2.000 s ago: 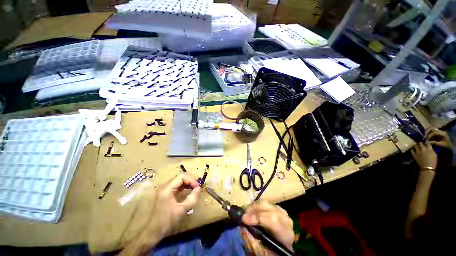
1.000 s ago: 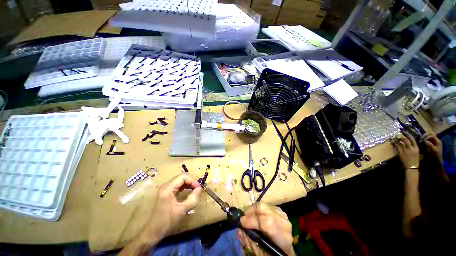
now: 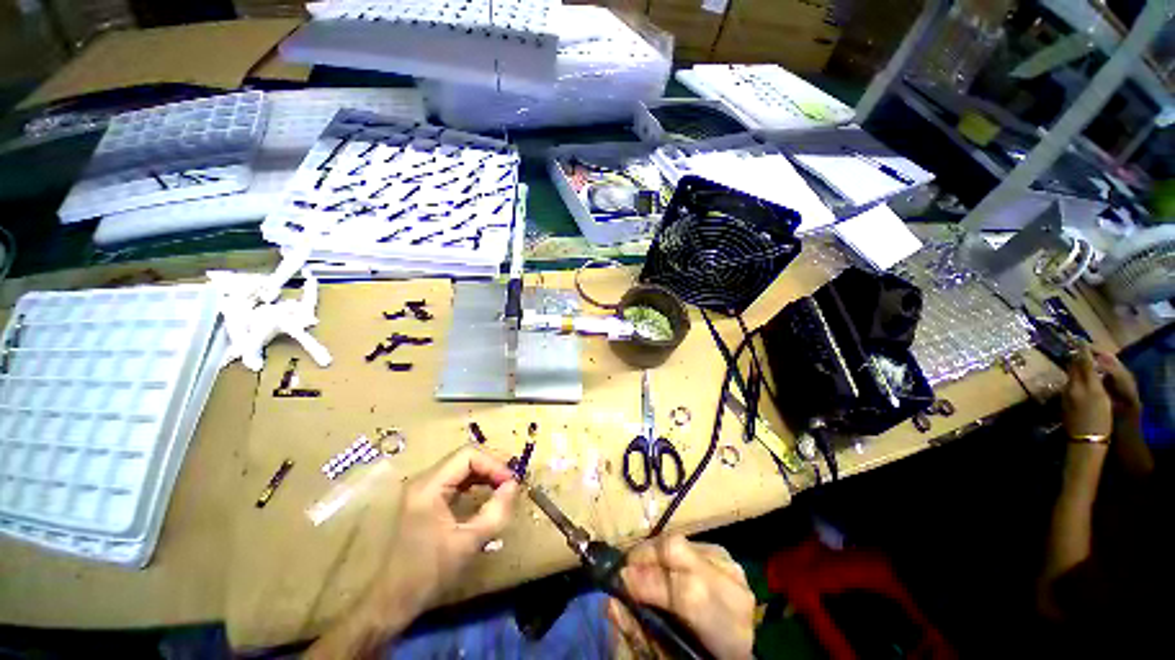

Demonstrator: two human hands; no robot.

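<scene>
My left hand (image 3: 454, 516) is at the lower middle over the tan board, thumb and forefinger pinched on a tiny dark strip (image 3: 522, 456). The fingertips cover part of it. My right hand (image 3: 689, 591) is closed round the black handle of a soldering iron (image 3: 603, 557). The iron's metal tip points up and left to the strip at my left fingertips; whether it touches cannot be told. Another small dark strip (image 3: 477, 433) lies just above my left hand. Scissors (image 3: 652, 451) lie right of the hands, blades pointing away.
A metal stand (image 3: 477, 361) holds a white tube (image 3: 580, 324) beside a round tin (image 3: 648, 322). Black fan (image 3: 722, 245) and black soldering station (image 3: 844, 351) stand right. Loose dark strips (image 3: 397, 346) and a blister tray (image 3: 97, 413) are left. Another person's hands (image 3: 1102, 387) are far right.
My hands hold nearly the same pose, with the iron's tip still at the strip. The right hand's fingers have shifted slightly. The other person's hands have moved a little.
</scene>
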